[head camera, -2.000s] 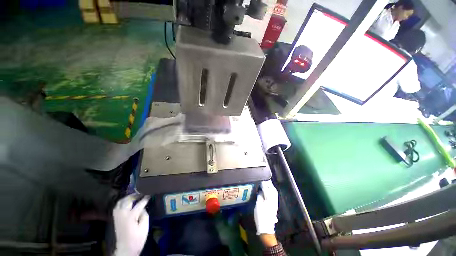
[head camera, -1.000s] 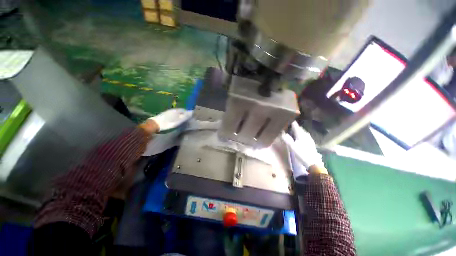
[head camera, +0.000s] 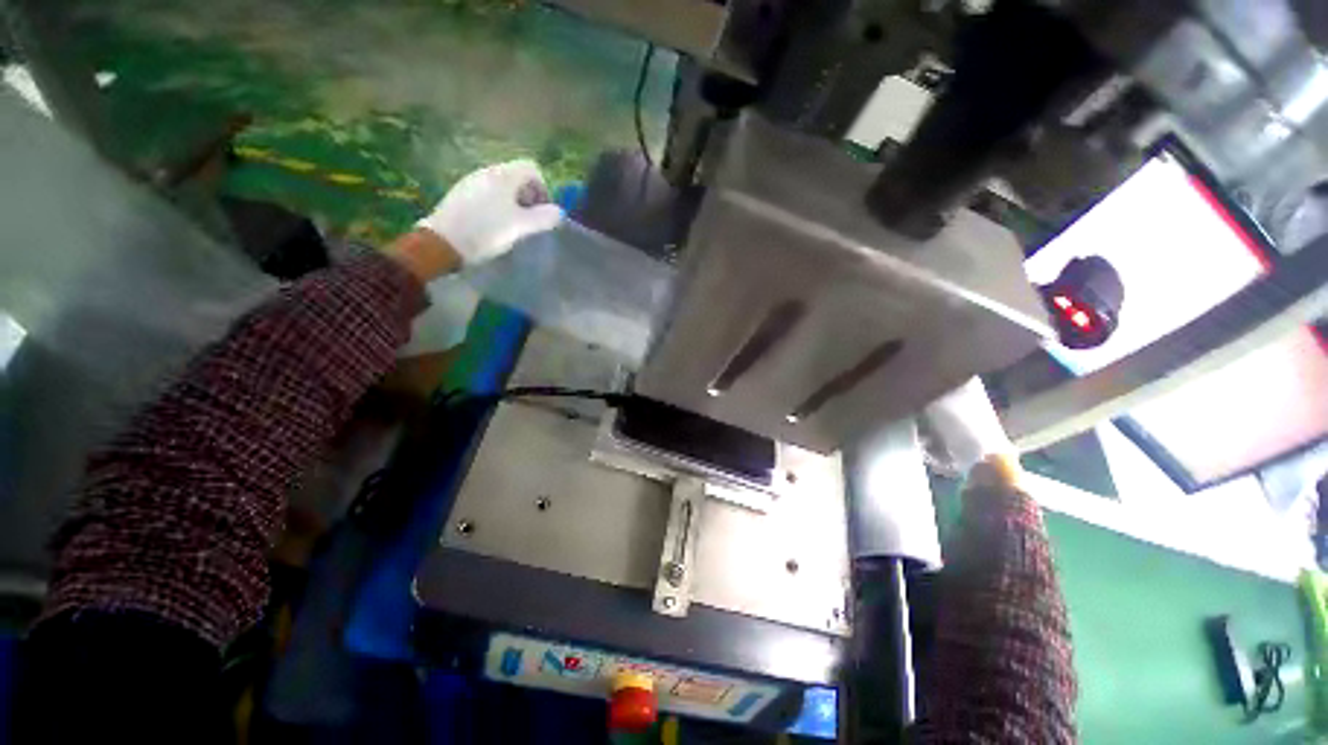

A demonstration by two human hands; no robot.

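Note:
A black power adapter [head camera: 696,441] lies in the raised metal nest [head camera: 637,463] on the silver base plate [head camera: 583,527], its thin black cable running left. The grey slotted horn [head camera: 838,313] is above and behind it. My left hand [head camera: 497,213], white-gloved, is raised at the plate's back left with its fingers closed on the clear film strip [head camera: 575,284], which is lifted behind the nest. My right hand [head camera: 961,425], white-gloved, is right of the horn beside the white film roll [head camera: 891,492]; its fingers are partly hidden, so its grip is unclear.
The red emergency stop [head camera: 632,700] is on the front control panel [head camera: 714,694]. A scanner-like black head [head camera: 1082,301] with red lights stands before a monitor [head camera: 1158,248]. Another adapter [head camera: 1231,662] lies on the green surface [head camera: 1129,611] at right.
The film has been lifted back off the nest, exposing the adapter. Both hands, first at the machine's front corners, are now at its back left and right. The view has shifted and tilted.

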